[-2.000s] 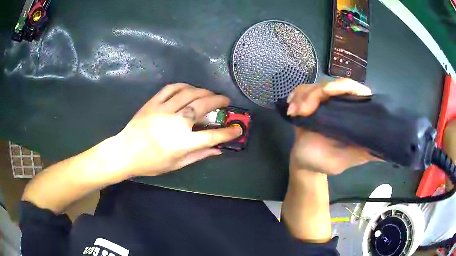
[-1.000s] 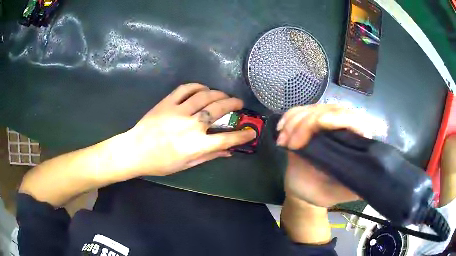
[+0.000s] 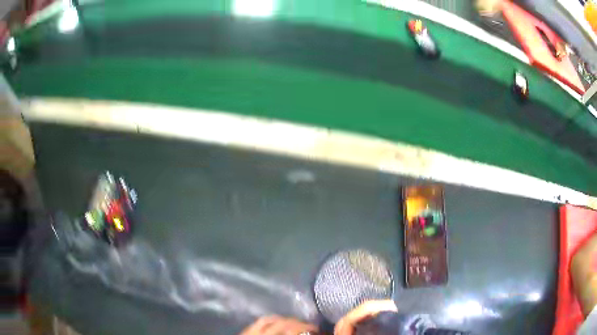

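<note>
My right hand (image 3: 368,314) is at the bottom edge, mostly cut off, with its fingers around the black electric screwdriver (image 3: 425,325), which is also cut off. My left hand (image 3: 278,325) shows only as a strip of fingers at the bottom edge; what it holds is out of the picture. The round perforated screw plate (image 3: 350,284) lies just above my right hand, with small brassy screws on its upper right. An electronic unit (image 3: 112,212) with red and green parts lies on the dark mat at the left, blurred.
A smartphone (image 3: 425,237) with a lit screen lies right of the plate. Beyond the pale edge strip (image 3: 281,137), the green conveyor belt (image 3: 229,78) carries two units. A red tray (image 3: 546,49) is at the far right; another red edge and a person's arm (image 3: 584,275) are at the right.
The view has tilted up, bringing the conveyor belt into sight and shifting the mat downward. Both hands now sit at the bottom edge, and the unit under my left hand is out of view.
</note>
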